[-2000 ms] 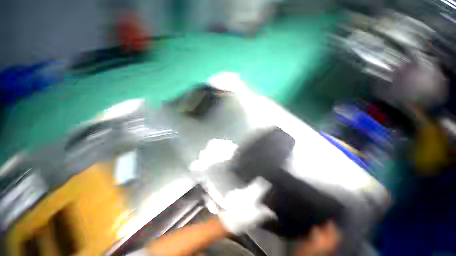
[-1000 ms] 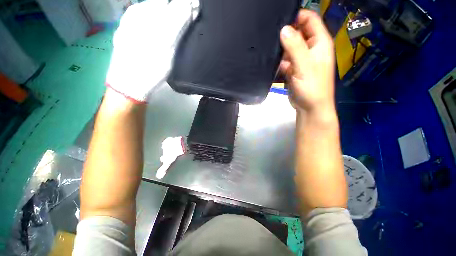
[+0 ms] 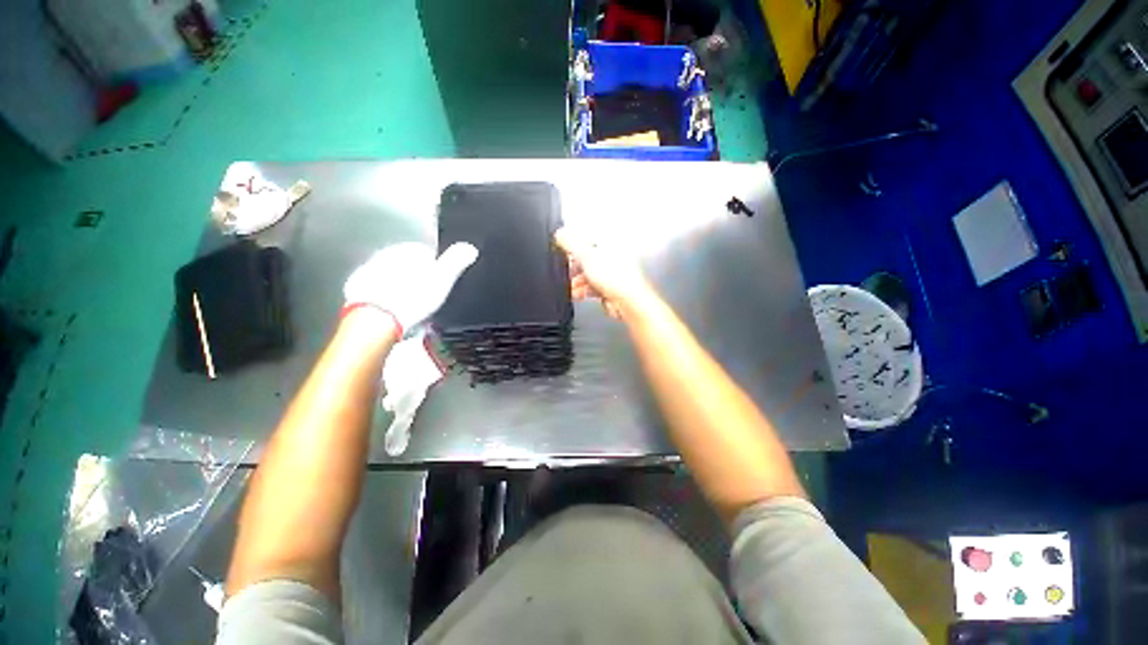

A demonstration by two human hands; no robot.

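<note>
A stack of black tablet cases point(image 3: 504, 265) stands at the middle of the steel bench point(image 3: 680, 365), its layered edges facing me. My left hand point(image 3: 409, 284), in a white knit glove with a red-edged cuff, lies against the left side of the stack with its thumb on the top case. My bare right hand point(image 3: 592, 275) is at the right side of the stack, fingers along its edge. The fingertips of both hands are partly hidden by the stack. A spare white glove point(image 3: 408, 388) lies by the stack's near left corner.
A black stack with a pale stick on top point(image 3: 237, 309) is on the bench's left. Crumpled white cloth point(image 3: 256, 202) lies behind it. A small blue crate point(image 3: 642, 154) is beyond the bench. A white scrap bucket point(image 3: 862, 359) and press button box point(image 3: 1013, 576) are at right, a clear plastic bag point(image 3: 113, 542) at lower left.
The black cases held up close to me are now down on the bench stack, which is taller, with both hands at its sides. The view has shifted to show more of the bench.
</note>
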